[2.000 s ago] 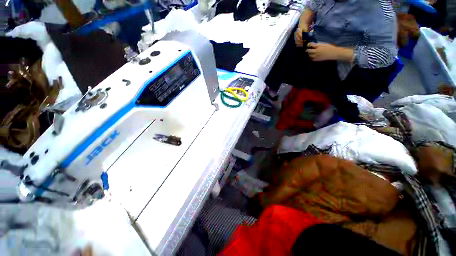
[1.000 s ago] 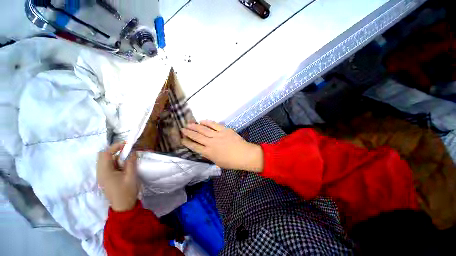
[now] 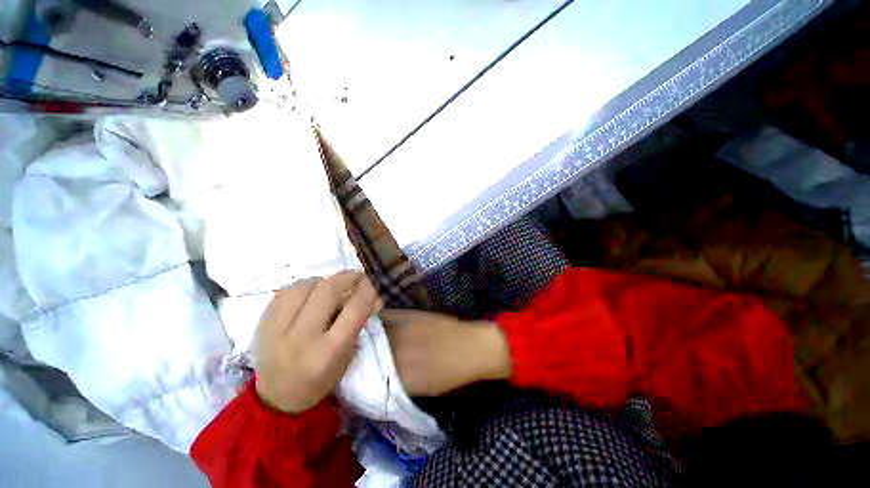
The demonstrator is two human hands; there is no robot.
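A white padded panel [image 3: 277, 229] lies on the left part of the machine bed, its right edge running from the needle area down to my hands. A strip of checked fabric [image 3: 375, 233] shows along that edge. My left hand [image 3: 315, 338] is on the white panel, its fingertips pinching the edge. My right hand [image 3: 444, 353] is at the lower end of the edge, its fingers hidden behind the fabric, so its grip cannot be told. The needle itself is too bright to make out.
The sewing machine head [image 3: 105, 57], with a round tension part [image 3: 227, 76] and a blue piece [image 3: 264, 43], is at upper left. A printed measuring tape [image 3: 611, 129] edges the table. Brown quilted fabric [image 3: 706, 233] lies at right. My checked clothing [image 3: 534, 443] is below.
My left hand has moved right along the panel and my right hand down behind the edge. The white panel now covers the brown lining, and the checked fabric shows as a narrow strip.
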